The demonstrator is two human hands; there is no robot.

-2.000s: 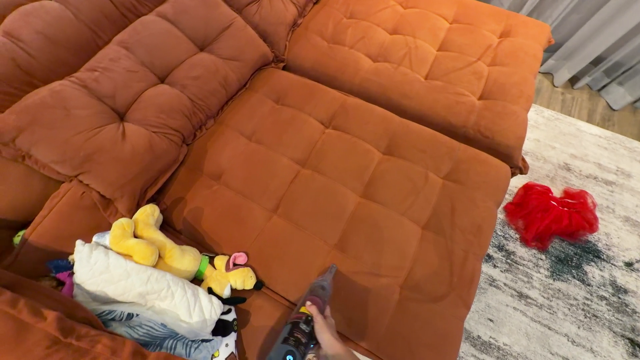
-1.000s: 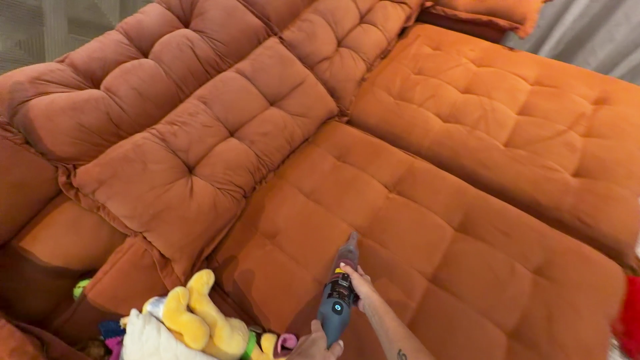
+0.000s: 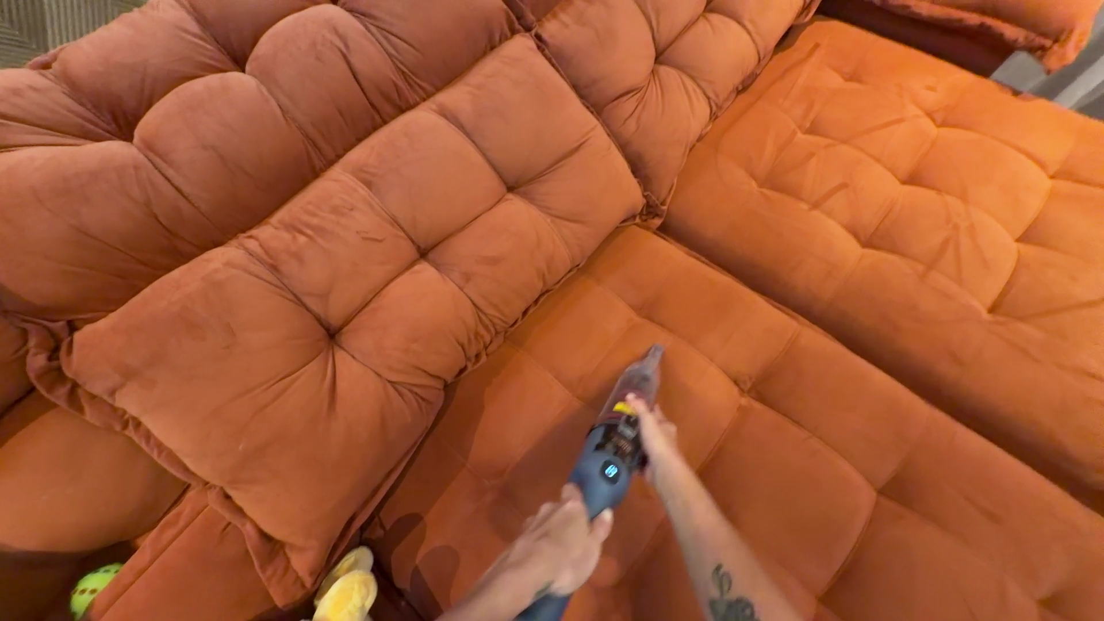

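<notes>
A blue handheld vacuum cleaner (image 3: 604, 470) with a clear front chamber and narrow nozzle lies across the lower middle of the view, a small lit display on its body. My left hand (image 3: 565, 536) is closed around its rear handle. My right hand (image 3: 653, 435) holds the front part beside the clear chamber. The nozzle points up and away, over the tufted orange seat cushion (image 3: 802, 448); whether its tip touches the fabric I cannot tell.
Tufted back cushions (image 3: 362, 285) line the left and top. Another orange seat section (image 3: 931, 198) lies at the right beyond a seam. At the lower left are a yellow plush toy (image 3: 347, 595) and a yellow-green ball (image 3: 93, 586). Grey curtain fabric (image 3: 1078, 86) shows at the top right.
Two seconds ago only one hand showed on the vacuum; now both hold it. The view has swung toward the back cushions, so the red item on the rug is out of sight.
</notes>
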